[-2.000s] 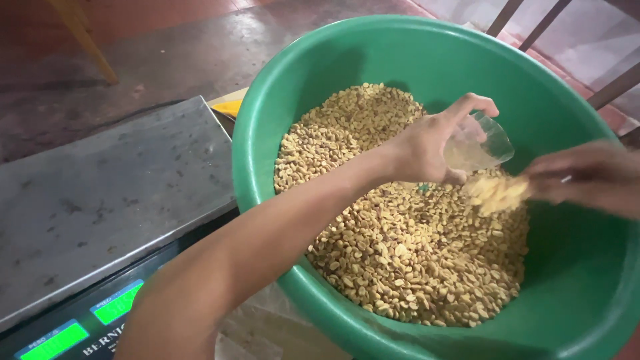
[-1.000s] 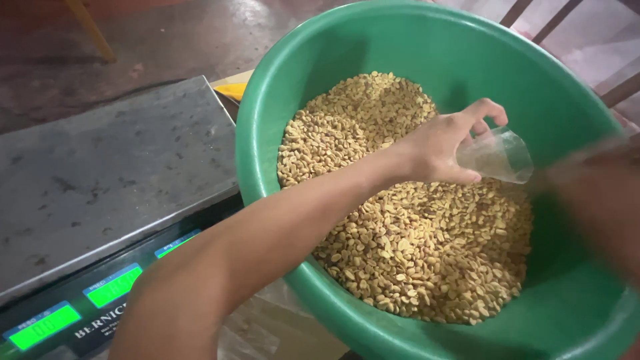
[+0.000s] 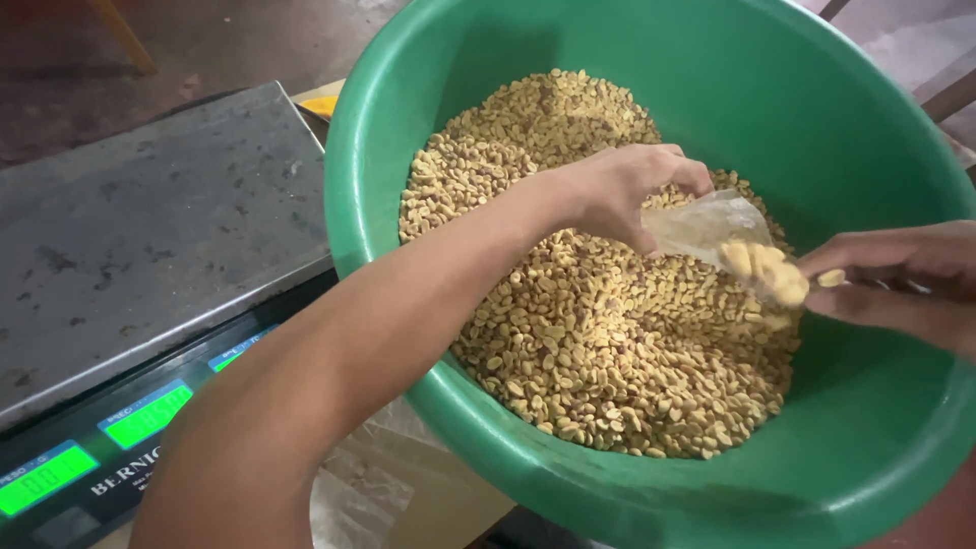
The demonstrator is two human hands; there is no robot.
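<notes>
Shelled peanuts lie heaped in a large green plastic basin. Over the heap, my left hand holds a small clear plastic bag between thumb and fingers, its mouth toward the right. At the bag's mouth is a scoopful of peanuts, its scoop mostly hidden beneath them. My right hand, slightly blurred, grips the scoop's handle from the right, with one loose peanut near its fingers.
A digital scale with a dark metal platform and lit green displays stands left of the basin. Clear plastic bags lie below the basin's rim. A wooden leg stands at the upper left, and brown bars at the right.
My right hand, a blur at the right one second ago, is now at the bag's mouth with a load of peanuts. My left hand still holds the bag over the heap.
</notes>
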